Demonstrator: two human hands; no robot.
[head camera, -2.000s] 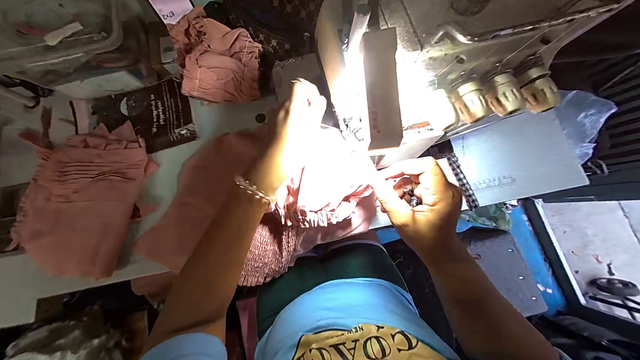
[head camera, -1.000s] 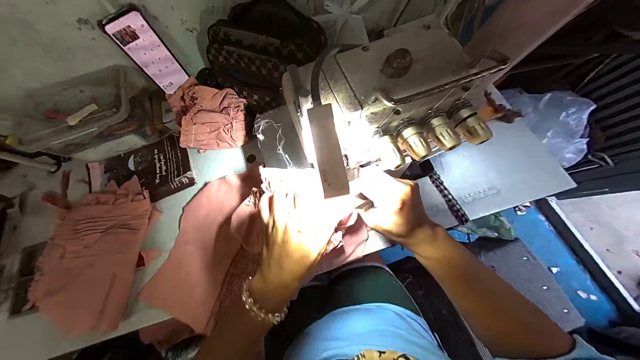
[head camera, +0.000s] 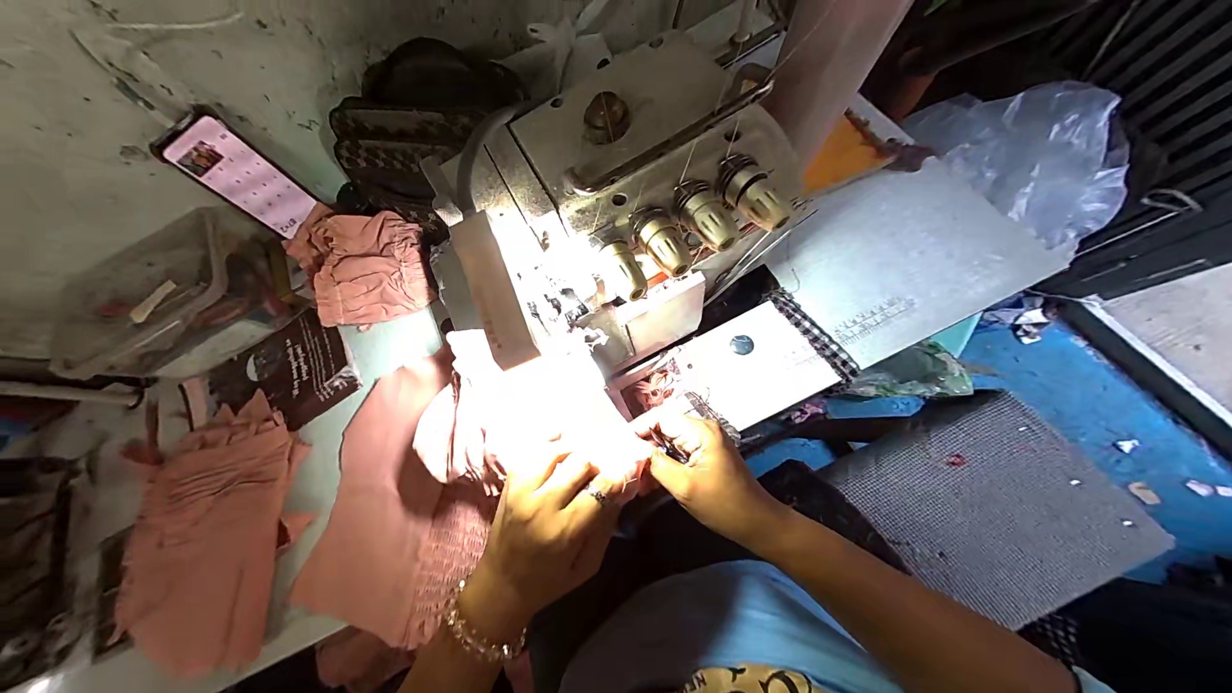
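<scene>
My left hand (head camera: 553, 525), with a ring and a beaded bracelet, holds pink fabric (head camera: 385, 491) near the presser area of an overlock sewing machine (head camera: 616, 144); strong lamp light washes out the cloth there. To its right, my right hand (head camera: 701, 472) is closed around a small dark metal tool (head camera: 669, 445), perhaps thread snips, at the fabric's edge. A shirred section (head camera: 448, 549) of the cloth hangs beside my left wrist. Further left lies a gathered pink piece (head camera: 207, 539), and a smaller gathered piece (head camera: 371, 269) lies behind it.
A phone (head camera: 241, 173) leans by the wall near a dark bag (head camera: 409, 125). A clear plastic box (head camera: 144, 298) stands at the left, beside a dark printed packet (head camera: 289, 371). Tension knobs (head camera: 707, 217) project from the machine. A plastic bag (head camera: 1030, 164) lies at the far right.
Both hands have come away from the needle area toward my body. The dark tool in my right hand, hidden one second ago, shows again. The view has shifted.
</scene>
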